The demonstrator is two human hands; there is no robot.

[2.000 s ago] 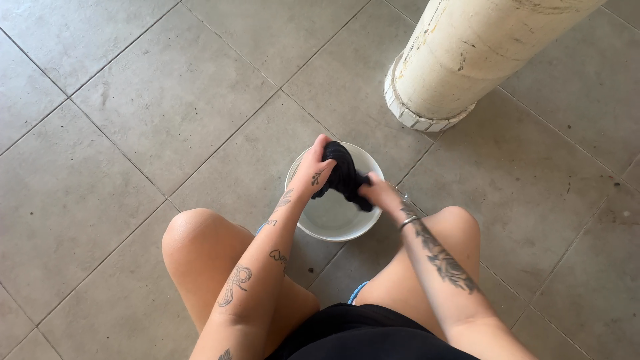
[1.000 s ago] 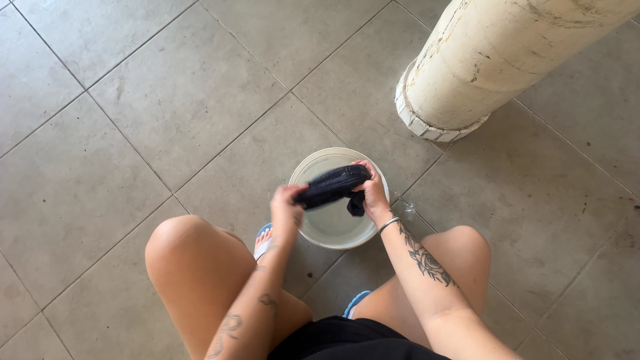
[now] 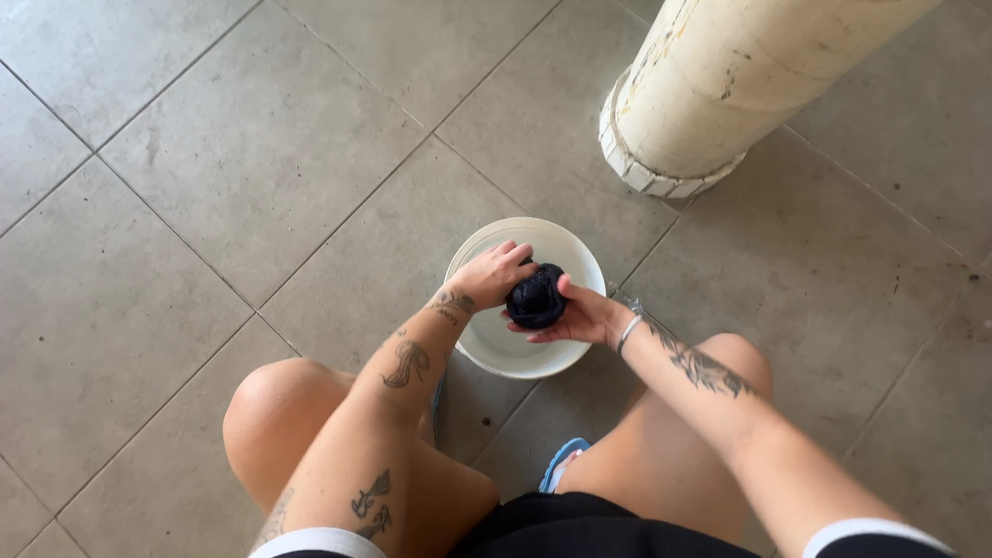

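Note:
A wet-looking dark cloth is bunched into a compact ball above a round white basin on the floor. Gripping its upper left side is my left hand, knuckles up. My right hand cups the ball from the right and below, its thumb on the near edge and its fingers partly hidden beneath. Inside the basin, what looks like pale, clear water shows around the hands.
A thick cream-coloured column with chipped paint and a tiled base stands beyond the basin to the right. Grey floor tiles surround everything. My bent knees flank the basin, and a blue sandal shows on one foot.
The dark cloth was stretched between my hands one second ago and is now gathered into a ball. My left hand has moved up onto it, and my right hand supports it from the side.

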